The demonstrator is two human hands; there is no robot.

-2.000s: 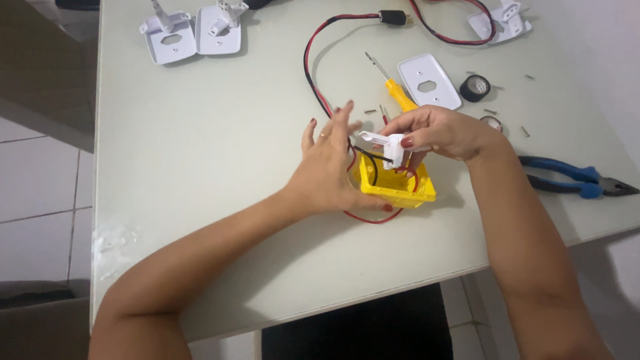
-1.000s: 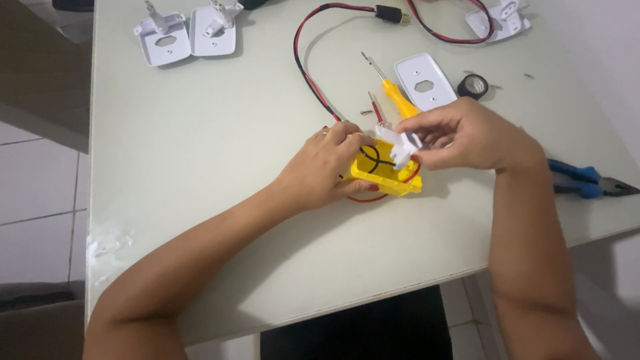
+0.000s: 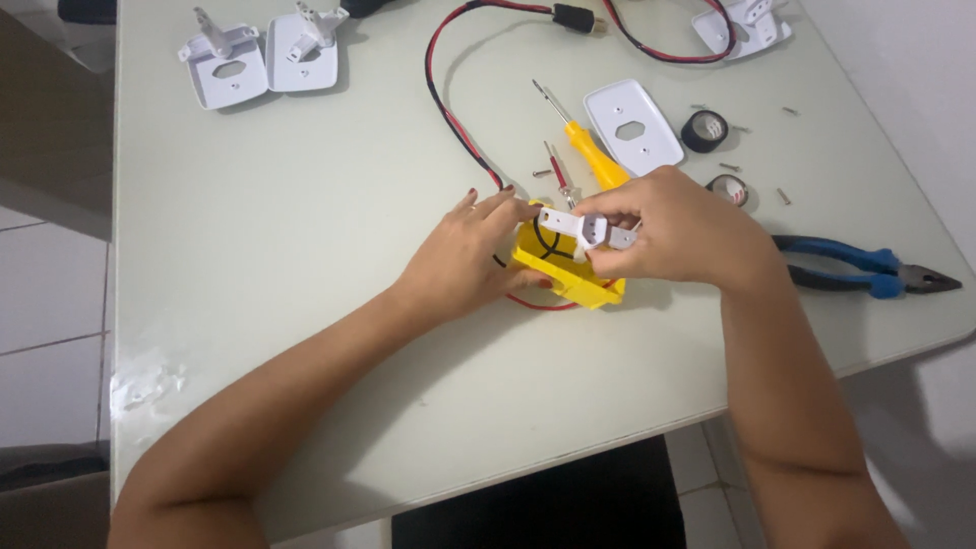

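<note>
My left hand (image 3: 473,255) grips the left end of a yellow plastic electrical box (image 3: 568,276), fingers on its far rim and thumb on the near side. Between the thumb and fingers of my right hand (image 3: 671,229) is a white power socket module (image 3: 592,230), its socket face turned up over the box. Black wire (image 3: 547,242) loops inside the box, and a red wire (image 3: 541,306) curves around its near side. A red and black cable (image 3: 450,114) runs from beside my left hand to a black plug (image 3: 573,17). How the wires meet the module is hidden.
Beyond my hands lie a yellow-handled screwdriver (image 3: 595,156), a small red-handled tool (image 3: 559,171), a white socket faceplate (image 3: 634,128), black tape (image 3: 704,131) and loose screws (image 3: 730,166). Blue pliers (image 3: 877,271) rest at right. More faceplates with modules (image 3: 303,57) stand at the far edge.
The socket module in my right hand has turned so its socket face shows upward. My left hand has moved from open beside the box to gripping it.
</note>
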